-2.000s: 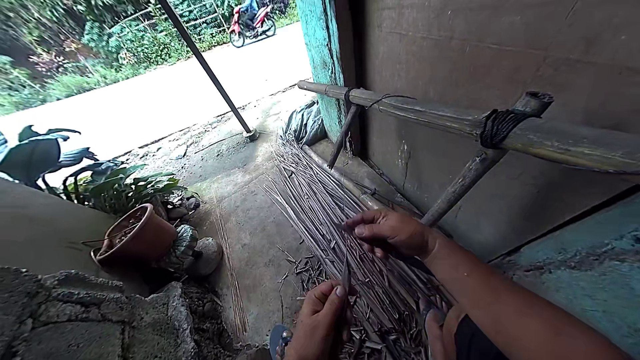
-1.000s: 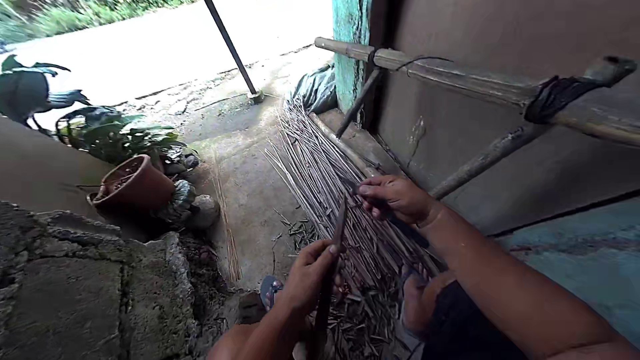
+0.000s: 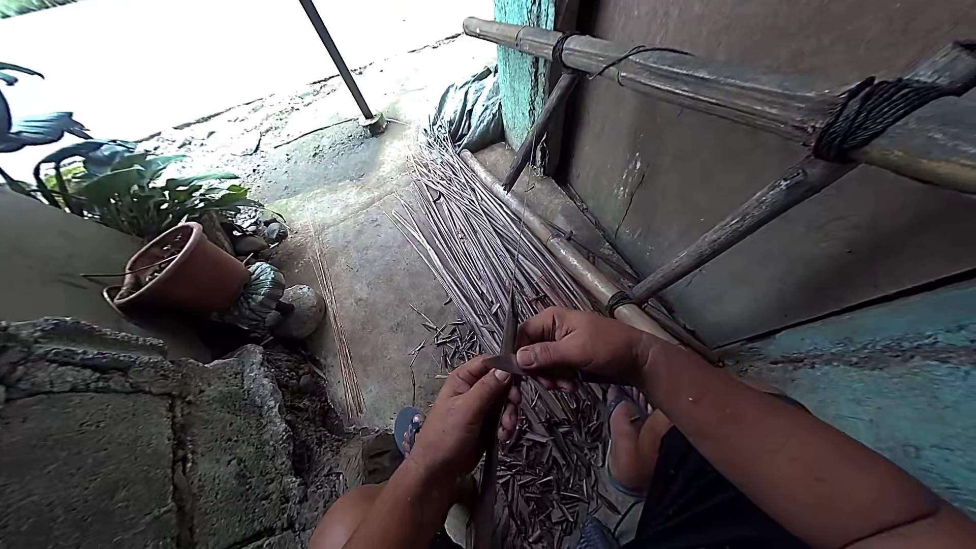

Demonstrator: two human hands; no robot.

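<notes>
My left hand (image 3: 467,415) is closed around a long dry leaf strip or stalk (image 3: 509,320), whose thin tip points up and away; its lower end hangs below the hand. Against it, my right hand (image 3: 583,347) pinches a small dark flat piece, perhaps a blade (image 3: 503,364), at the left fingertips. The fingers of both hands nearly touch. Beneath and beyond them lies a heap of long thin dry sticks (image 3: 473,244) on the concrete floor. Short dark scraps (image 3: 545,473) are scattered between my feet.
A bamboo rail (image 3: 686,84) with lashed joints runs along the wall at right. Another bamboo pole (image 3: 568,255) lies low beside the heap. At left are a clay pot (image 3: 187,271), stones and a rough block wall (image 3: 91,450). Several thin strips (image 3: 335,328) lie on the floor.
My right hand has come down and in toward my left hand; they were farther apart a second ago. The motorcycle seen on the road two seconds ago is out of view.
</notes>
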